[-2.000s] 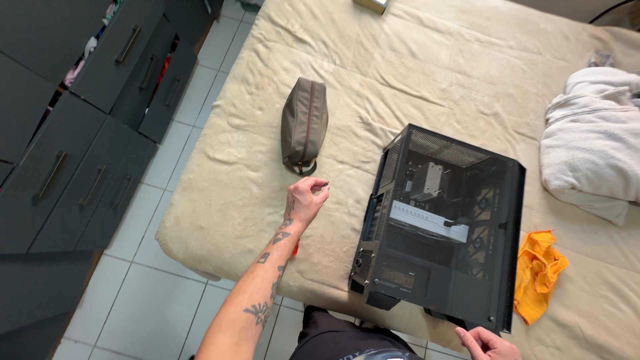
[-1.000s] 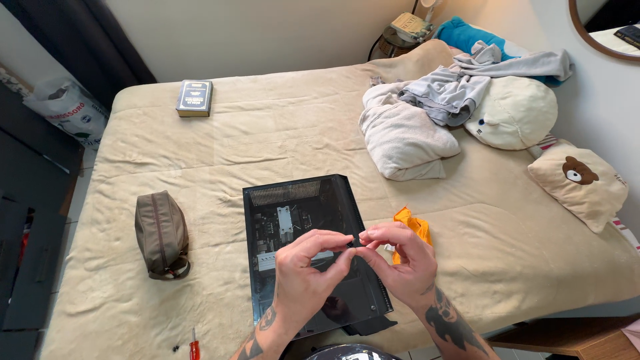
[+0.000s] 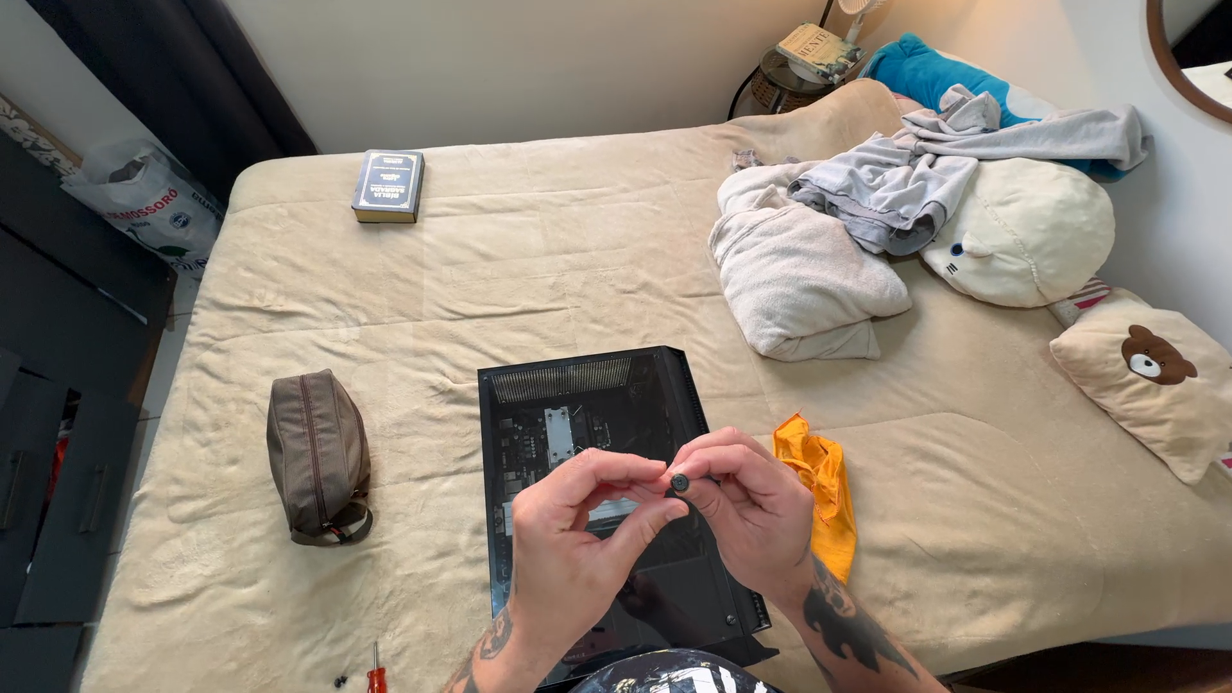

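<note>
My right hand [image 3: 751,500] pinches a small round black screw [image 3: 680,482] between thumb and fingertips. Close beside it, my left hand [image 3: 592,534] has thumb and fingers curved apart, fingertips near the screw; whether they touch it I cannot tell. Both hands are above a black computer case [image 3: 664,587] that lies on the bed with its see-through side panel up and parts visible inside. A screwdriver with a red handle [image 3: 376,680] lies left of the case at the bottom edge, with small dark pieces [image 3: 340,681] beside it.
A brown zipped pouch [image 3: 318,452] lies on the beige bedspread [image 3: 539,260] at left, a thick dark book [image 3: 388,188] behind it. An orange cloth [image 3: 823,491] is right of the case. Folded blankets [image 3: 804,269], clothing and plush pillows [image 3: 1030,231] occupy the back right.
Two seconds ago my hands were apart, the left near the pouch and the right at the case's edge; now they are together over the case. The view has swung considerably.
</note>
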